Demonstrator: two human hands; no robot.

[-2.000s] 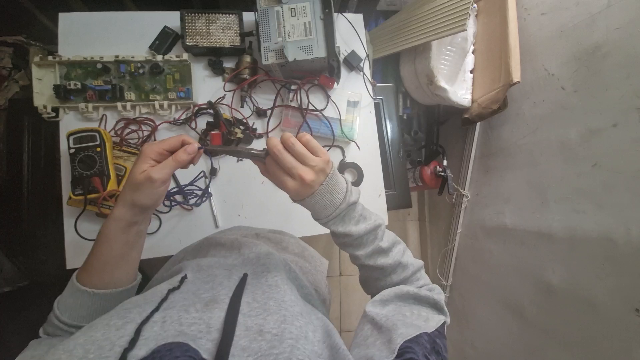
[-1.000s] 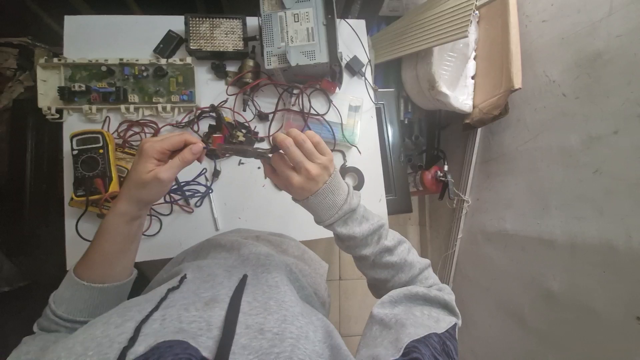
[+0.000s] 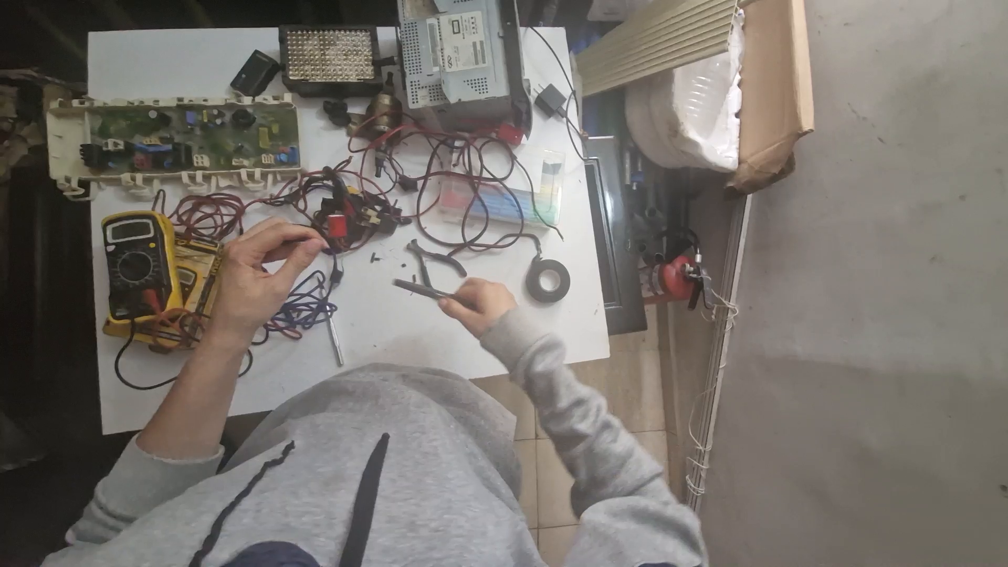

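Observation:
My left hand (image 3: 264, 272) pinches something small and dark, perhaps a wire end, between thumb and forefinger, just beside a tangle of wires with a red connector (image 3: 337, 226). My right hand (image 3: 478, 305) holds a slim dark tool (image 3: 420, 289), possibly tweezers or scissors, pointing left. Just beyond its tip lie cutting pliers (image 3: 426, 260) with spread handles, partly hidden by the tool and the hand. Small black scraps lie on the white tabletop near them. A thin screwdriver (image 3: 335, 340) rests below my left hand, next to a coil of blue wire (image 3: 303, 309).
A yellow multimeter (image 3: 140, 268) lies at the left, below a circuit board in a plastic frame (image 3: 189, 138). An LED light panel (image 3: 331, 59) and a metal car stereo (image 3: 453, 63) stand at the back. Black tape (image 3: 548, 281) and a clear case (image 3: 504, 201) lie at the right.
My right hand has moved away from my left, toward the right and nearer my body, with the dark tool in it. The pliers now show on the table.

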